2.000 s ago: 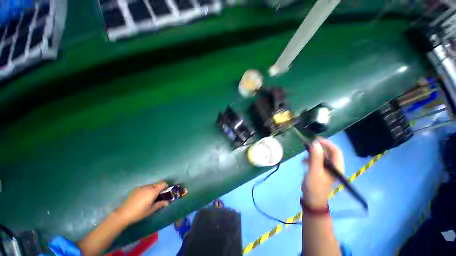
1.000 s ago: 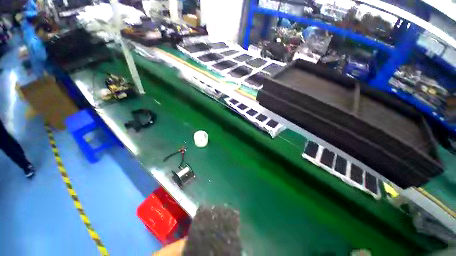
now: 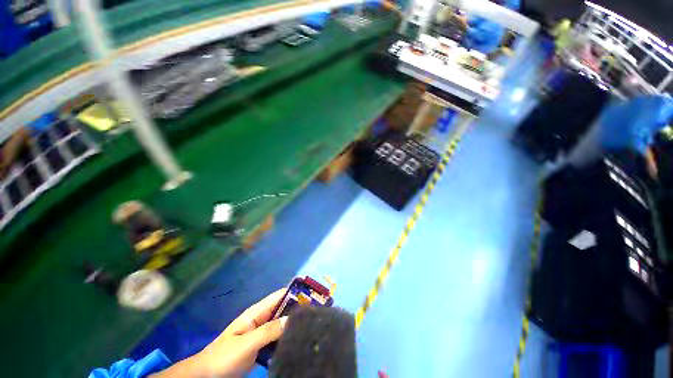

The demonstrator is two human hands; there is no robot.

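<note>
My left hand (image 3: pixel 240 341) reaches in from the bottom left, off the bench's front edge. It is shut on a dark palm-sized phone unit (image 3: pixel 304 293) with reddish, blue and gold parts. A dark fuzzy shape at the bottom centre hides part of the unit and maybe some fingers. My right hand is not clearly in view; only a tiny reddish spot shows at the bottom edge. A blurred soldering iron stand (image 3: pixel 153 244) with yellowish parts and a round white tub (image 3: pixel 145 289) stand on the green bench (image 3: pixel 243 140).
A small white and dark reel (image 3: pixel 222 214) with a thin strand lies near the bench edge. A pale post (image 3: pixel 140 118) rises from the bench. Black crates (image 3: pixel 398 171) stand on the blue floor beside yellow-black tape. More black crates (image 3: pixel 583 258) and a blue-clad person (image 3: pixel 627 125) are at right.
The view has swung from the bench's far left to its right side and the aisle. My left hand and the unit are visible again. The right hand and soldering iron, seen two seconds ago, are not visible.
</note>
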